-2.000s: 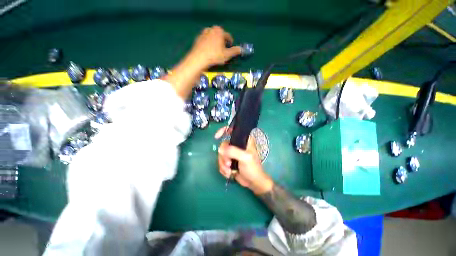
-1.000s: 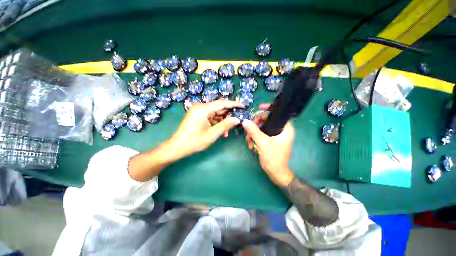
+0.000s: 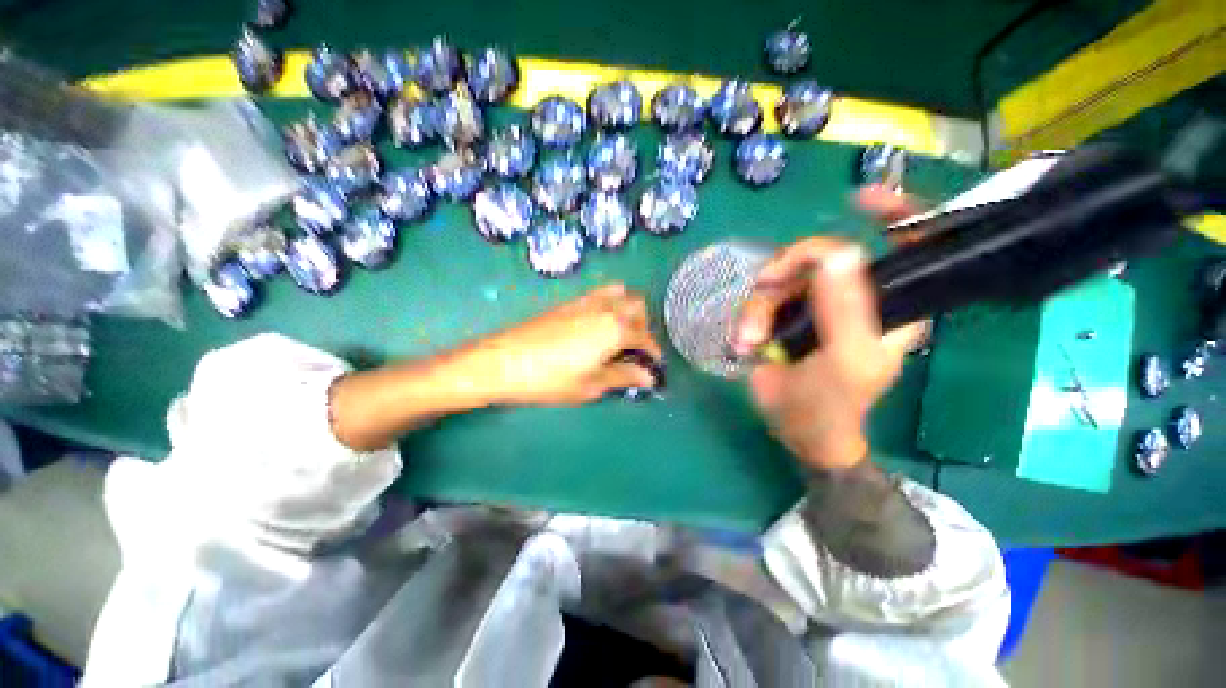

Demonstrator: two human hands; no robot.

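My left hand (image 3: 592, 352) holds a round circuit-board module (image 3: 640, 382) low over the mat, its dark rim showing at my fingertips. My right hand (image 3: 840, 329) is around the thick black electric screwdriver (image 3: 995, 242), which lies slanted, its tip end low at the left near the dish. The screwdriver is blurred, and its bit cannot be made out. The round silver-grey screw dish (image 3: 702, 307) sits on the mat between my hands, partly behind my right fingers.
Many circuit-board modules (image 3: 558, 182) stand in rows beyond my hands, near the yellow strip (image 3: 578, 83). Clear bags (image 3: 222, 161) lie at left. The teal box (image 3: 1076, 390) stands right, partly behind the screwdriver, with several modules beyond it. A yellow post (image 3: 1102, 81) is far right.
My hands have moved apart. My left hand has brought the module down towards me. My right hand has swung the screwdriver right and over to a flatter slant, and the dish now shows.
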